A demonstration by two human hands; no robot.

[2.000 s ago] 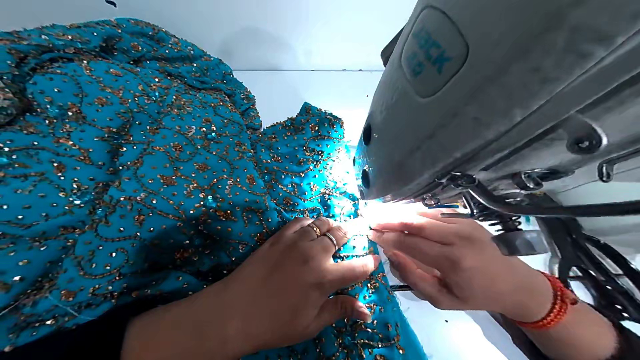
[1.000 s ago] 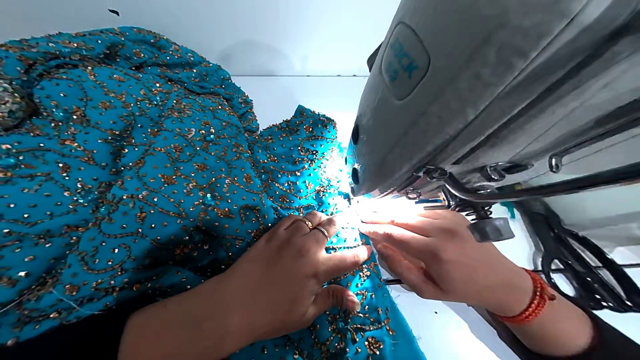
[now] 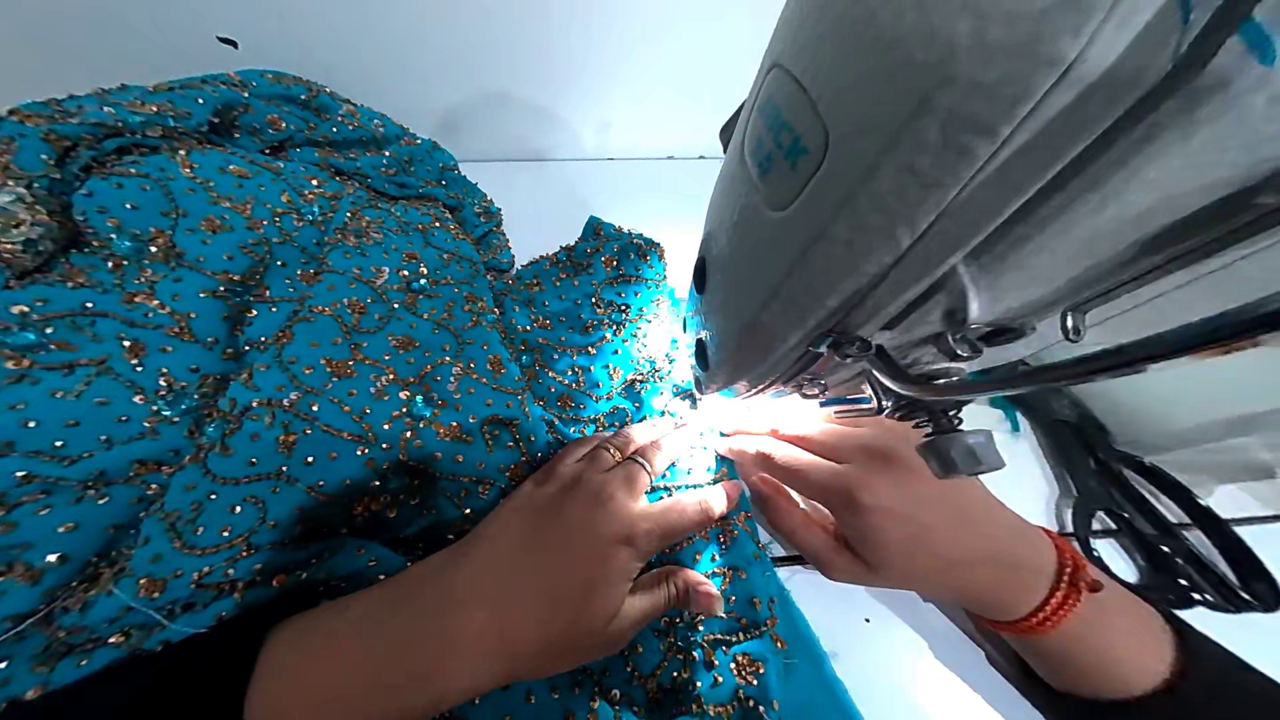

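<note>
A turquoise fabric with gold beadwork (image 3: 370,350) spreads in folds over the left and middle of the view, its edge running under the sewing machine's head (image 3: 850,200). My left hand (image 3: 610,540), with two rings, lies palm down on the fabric, fingers spread toward the brightly lit needle area. Close by on the right, my right hand (image 3: 860,500), with a red bracelet (image 3: 1060,590), has its fingertips at the fabric's right edge just below the machine head. Glare hides the needle and presser foot. Whether the right fingers pinch the fabric cannot be told.
Scissors with black handles (image 3: 1160,510) lie at the right, behind my right wrist. A metal lever and a spring with a thumb nut (image 3: 960,453) hang from the machine above my right hand. The white table (image 3: 590,190) has a seam across it, and a small dark scrap (image 3: 227,42) lies at upper left.
</note>
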